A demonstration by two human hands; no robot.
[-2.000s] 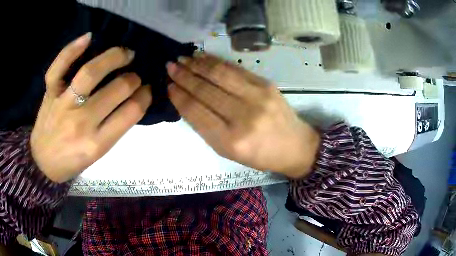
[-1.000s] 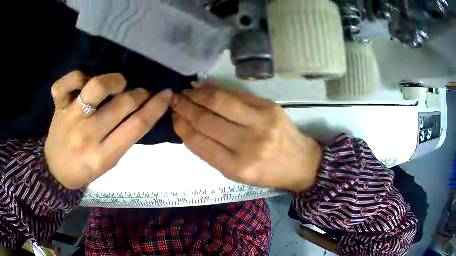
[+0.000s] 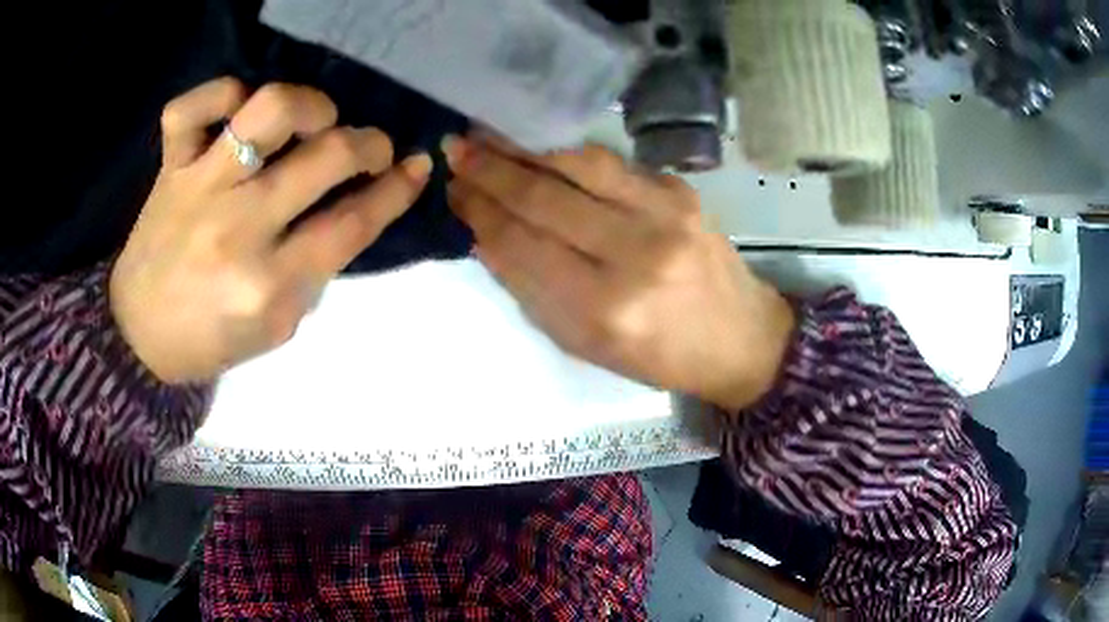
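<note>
The black garment piece (image 3: pixel 85 146) lies on the white machine bed (image 3: pixel 462 352), mostly left of and under my left hand. My left hand (image 3: pixel 243 231), with a ring, rests on the cloth with bent fingers, its index fingertip near the cloth's right part. My right hand (image 3: pixel 608 261) lies at the cloth's right edge, fingertips close to the left ones. Whether its fingers pinch the cloth is hidden. The needle area is hidden behind the pale grey block (image 3: pixel 462 61) and my right fingers.
Cream ribbed cylinders (image 3: pixel 805 85) and a dark metal knob (image 3: pixel 676 116) hang above my right hand. A control panel (image 3: pixel 1036 309) is at the bed's far right. A printed ruler (image 3: pixel 426 464) runs along the front edge. A black heap (image 3: pixel 760 516) lies low at right beside a wooden bar (image 3: pixel 764 577).
Both hands show slightly further right and higher in view than one second ago. The grey block and cylinders have also shifted right in view. The fingertips stay close together at the cloth.
</note>
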